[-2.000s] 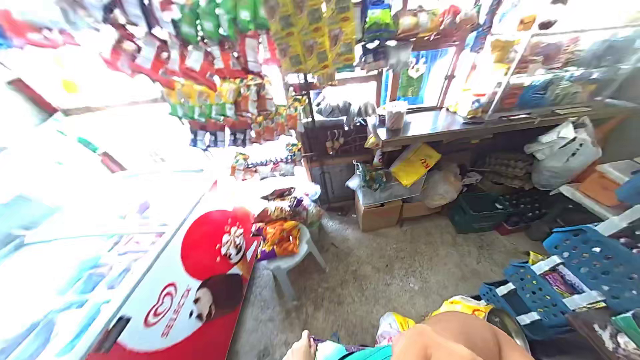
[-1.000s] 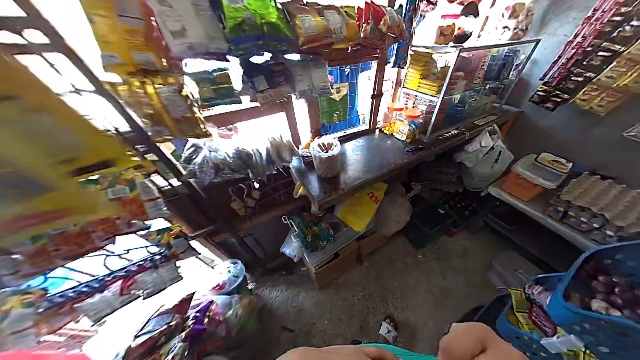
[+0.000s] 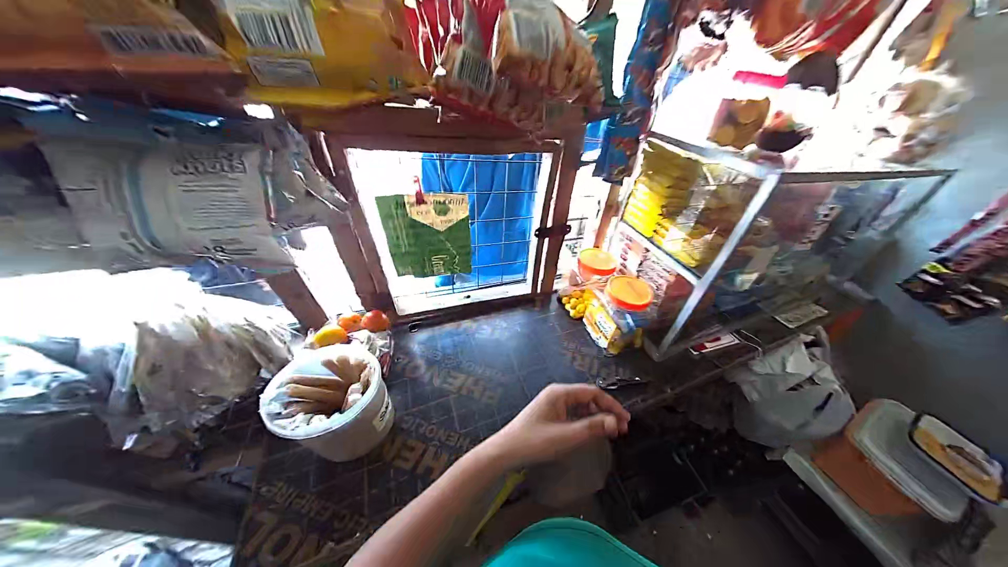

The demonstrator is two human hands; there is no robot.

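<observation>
My left hand point(image 3: 563, 421) reaches over the front edge of a dark plywood counter point(image 3: 472, 370), its fingers curled; whether anything is between them cannot be told. Just beyond the fingertips lies a small dark item point(image 3: 620, 381) at the counter's edge. My right hand is out of view. To the left stands a white plastic tub point(image 3: 339, 417) holding brown, stick-like pieces. Behind it are orange and yellow fruits point(image 3: 346, 324) in clear plastic. Near the display case stand a clear jar with an orange lid point(image 3: 630, 295) and a second orange-lidded jar point(image 3: 596, 263).
A glass display case point(image 3: 756, 244) occupies the counter's right end. Packaged goods point(image 3: 323, 55) hang overhead and clear bags point(image 3: 189, 339) hang at left. A grated window point(image 3: 488, 220) is ahead. Below right are a white plastic bag point(image 3: 795, 386) and stacked containers point(image 3: 898, 461) on a low shelf.
The view has swung right from the red freezer and come close to the counter. My left hand, low in the picture a second ago, now extends over the counter's edge.
</observation>
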